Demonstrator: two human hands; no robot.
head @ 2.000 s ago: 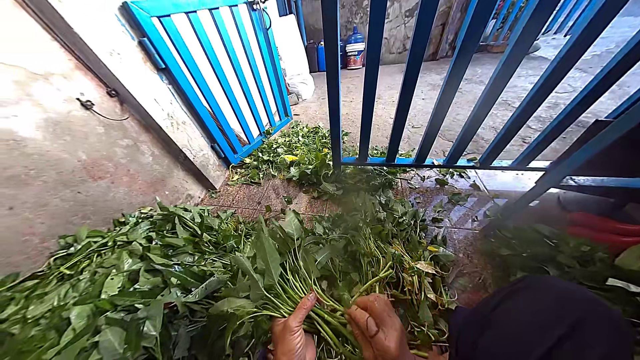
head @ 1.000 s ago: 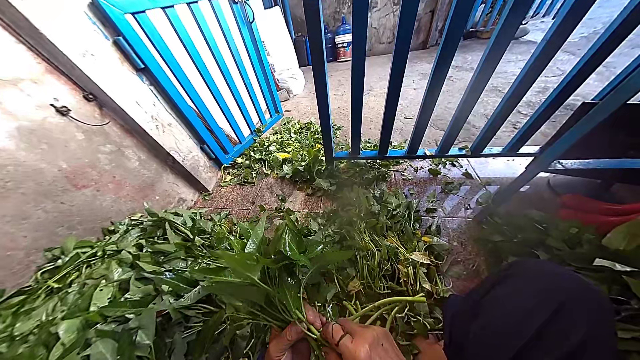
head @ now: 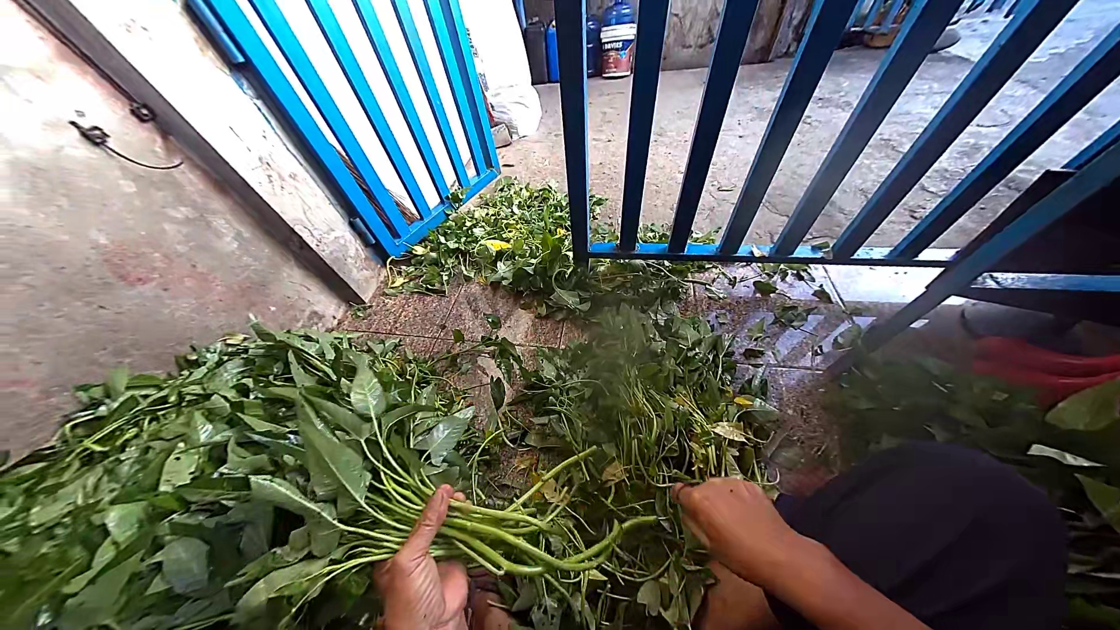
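My left hand [head: 424, 564], low in the middle, grips a bunch of leafy green stems [head: 499, 529], leaves to the left and bare stem ends to the right. My right hand [head: 731, 521] is to the right of the stem ends, apart from them, its fingers curled down over the loose greens; whether it holds a piece cannot be told. A large heap of leafy greens [head: 175, 490] lies at the left. Between and beyond my hands, loose stems and leaves [head: 647, 411] are scattered on the tiled floor.
A blue barred gate leaf [head: 402, 114] stands at the upper left beside a wall [head: 131, 254]. Blue railings [head: 787, 131] cross the upper right. More greens [head: 927, 420] and a red thing [head: 1041, 363] lie at the right, by my dark-clothed knee [head: 927, 534]. A paint bucket [head: 618, 48] stands beyond.
My hands were close together on the greens; now they are apart, the right one moved off to the right. The bunch in my left hand now lies more sideways, its stem ends showing.
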